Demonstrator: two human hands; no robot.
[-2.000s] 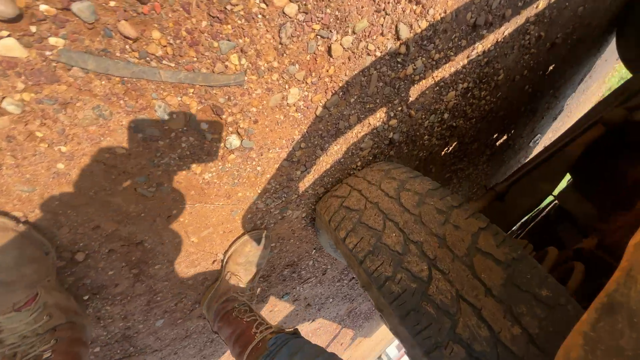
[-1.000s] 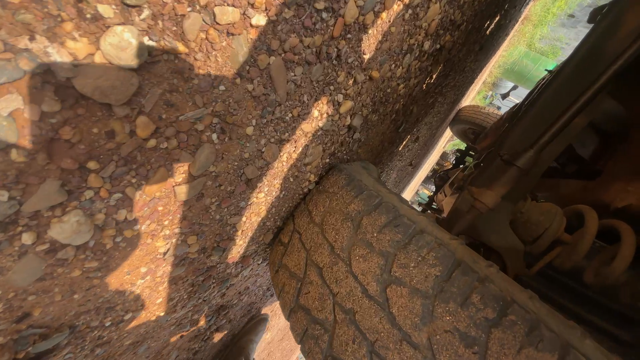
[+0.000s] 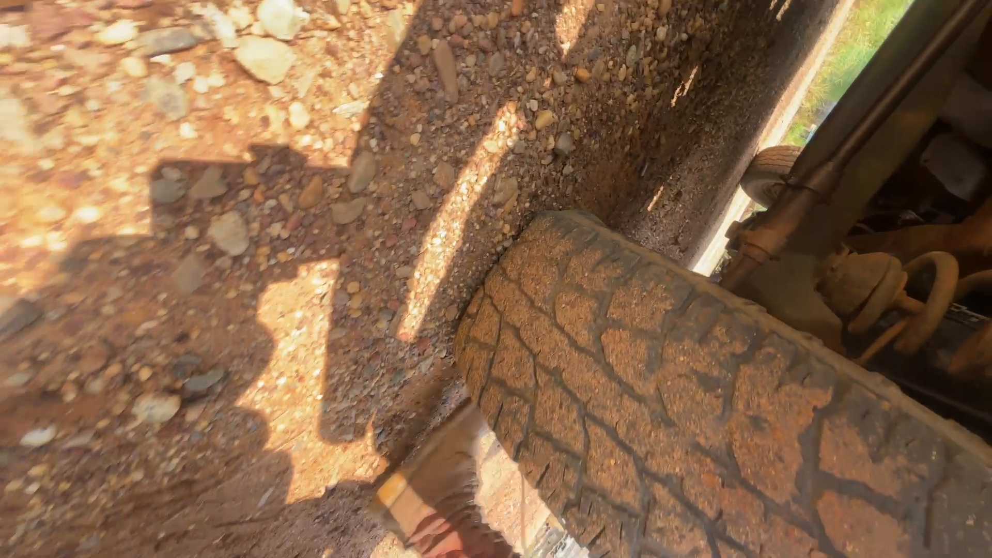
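Observation:
Neither of my hands is in view. A tyre with blocky tread (image 3: 651,387), caked in reddish-brown dirt, fills the lower right and rests on the gravel. Beside its lower left side, at the bottom edge, a blurred brown shape that looks like a leather boot (image 3: 434,473) is partly cut off. Right of the tyre, under the vehicle, are a dusty coil spring (image 3: 930,294) and a long brown metal bar or tube (image 3: 837,163) that runs up to the right.
Reddish gravel ground (image 3: 194,325) with pebbles and larger stones spreads over the left, crossed by shadows with sunlit gaps. Farther off, another tyre (image 3: 767,174) shows beyond the underbody. Green grass (image 3: 852,70) lies past the vehicle at the upper right.
The view has moved in much closer to the tyre and ground since two seconds ago. The coil spring and the far tyre, not clearly seen at first, now show; one of the two boots has left view.

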